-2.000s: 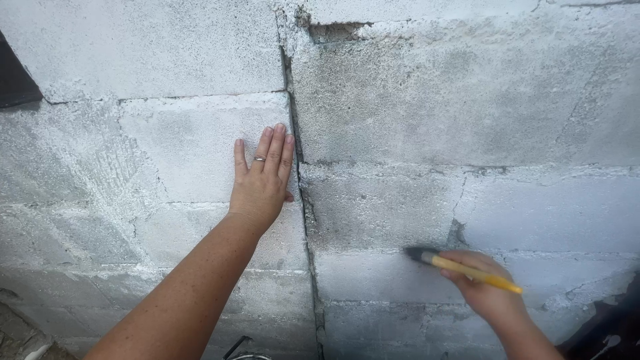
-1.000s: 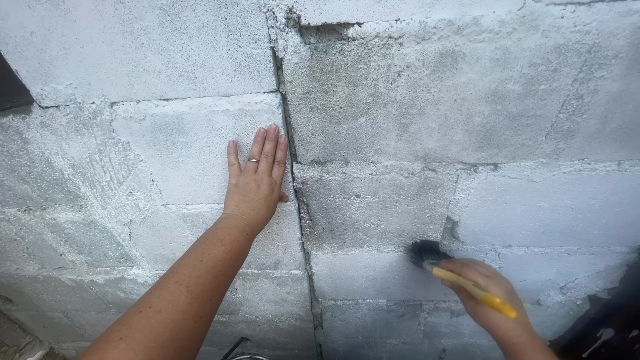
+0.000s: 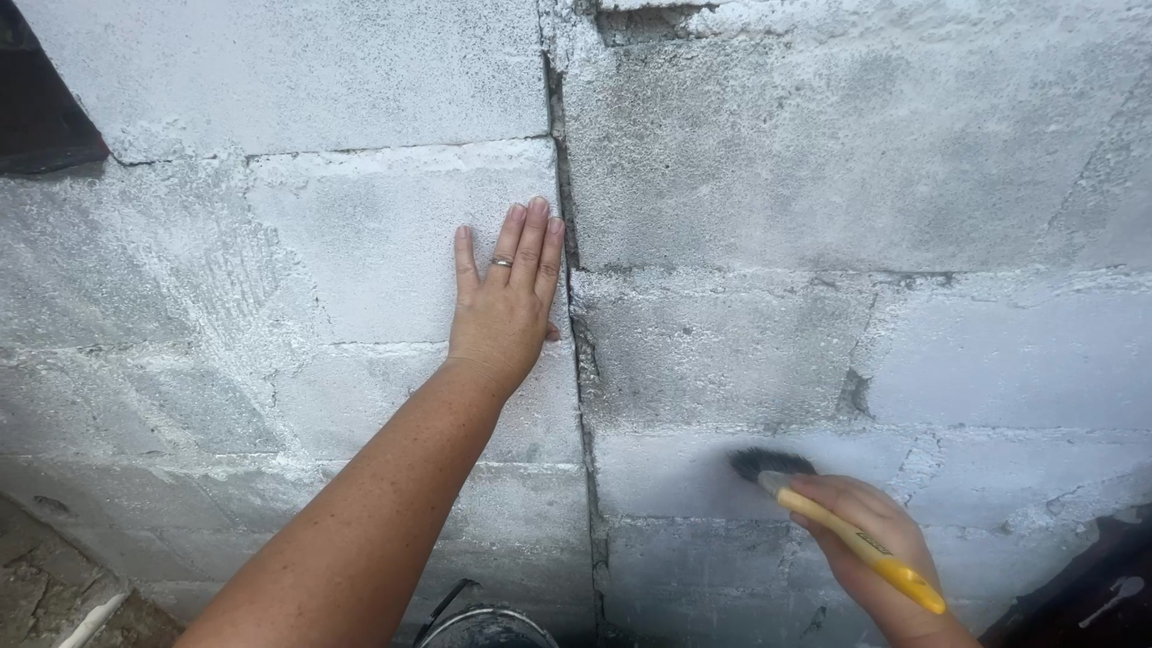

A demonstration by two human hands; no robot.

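My left hand (image 3: 507, 301) lies flat on a pale block of the masonry wall (image 3: 387, 234), fingers spread, a ring on one finger, just left of a dark vertical crack (image 3: 565, 198). My right hand (image 3: 868, 540) grips a paintbrush (image 3: 846, 531) with a yellow handle and dark bristles. The bristles rest against a whitish block right of the crack, low in the view, and look slightly blurred. Patches of white coating and bare grey show across the blocks.
At the bottom centre stands a bucket (image 3: 490, 627) with a wire handle, partly cut off. A dark object (image 3: 40, 108) is at the upper left. Rough ground (image 3: 54, 576) with a pale stick-like thing shows at the lower left, and a dark, white-spotted surface (image 3: 1093, 585) at the lower right.
The brush in my right hand has changed its angle, its bristles now pressed lower on the wall's whitish block. My left hand stays on the same block.
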